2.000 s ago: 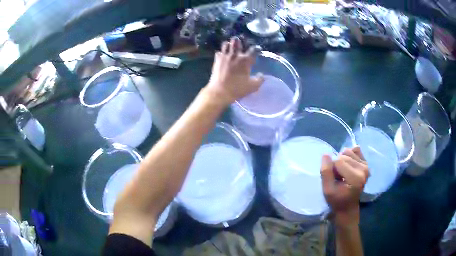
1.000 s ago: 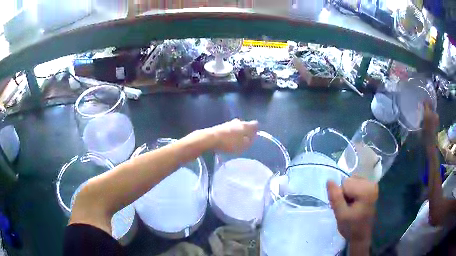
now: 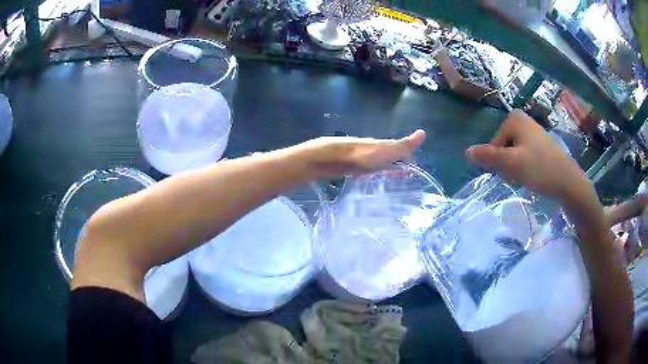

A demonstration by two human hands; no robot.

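A clear water tank with a white base [image 3: 533, 306] is tilted to the left. Its open end leans over the rim of an upright tank [image 3: 369, 249], and clear water glints at its mouth. My right hand [image 3: 522, 153] is curled at the tilted tank's upper edge and appears to grip it; the contact is partly hidden. My left hand [image 3: 369, 153] is palm down at the upright tank's far rim, fingers mostly straight; its grip is unclear. Another upright tank [image 3: 252, 256] stands left of these, partly under my left forearm. A bunched grey-green towel [image 3: 352, 330] lies in front.
A tank [image 3: 185, 128] stands at back left and another [image 3: 167, 284] at front left, behind my forearm. A power strip [image 3: 153, 39], a small fan [image 3: 328, 32] and cluttered parts lie at the back. Another person's hand [image 3: 629, 210] shows at the right edge.
The front right tank has gone from upright to tilted left over its neighbour. My right hand has risen with it. My left hand has flattened out. The view has turned and shifted.
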